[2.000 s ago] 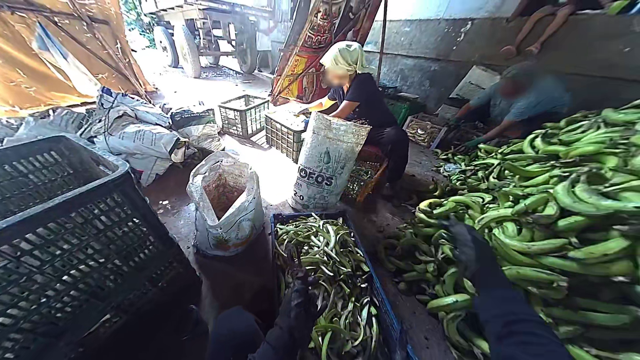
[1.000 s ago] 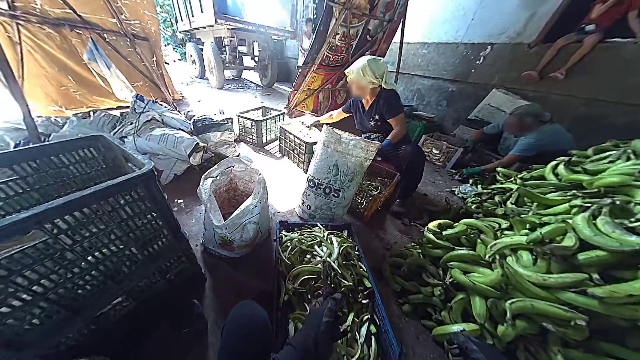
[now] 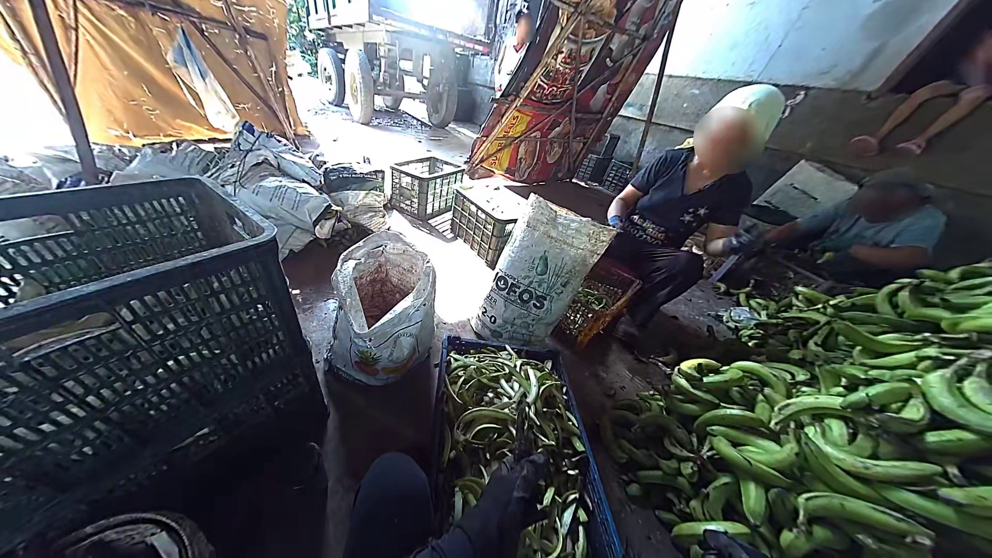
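Observation:
My left hand (image 3: 515, 484), in a dark glove, is over a blue plastic crate (image 3: 590, 473) filled with green peels (image 3: 496, 395). A thin dark shape points up from its fingers; whether it is a held tool is unclear. Only a dark bit of my right hand (image 3: 727, 544) shows at the bottom edge, against the heap of green plantains or bananas (image 3: 845, 449); its fingers are hidden. Beyond the crate, an open woven sack (image 3: 384, 341) stands at the left, and a printed white sack (image 3: 535, 271) leans at the right.
A large dark plastic crate (image 3: 155, 325) stands at the left. Ahead, a seated person (image 3: 686, 194) is beside a crate of green pieces (image 3: 597, 302), and another person (image 3: 876, 225) sits behind the heap. Farther back are more crates (image 3: 425, 187), piled sacks (image 3: 271, 186) and a trailer (image 3: 395, 62).
My right hand has moved from over the heap down to the bottom edge of view. The seated person's arm, stretched toward a crate one second ago, is drawn back.

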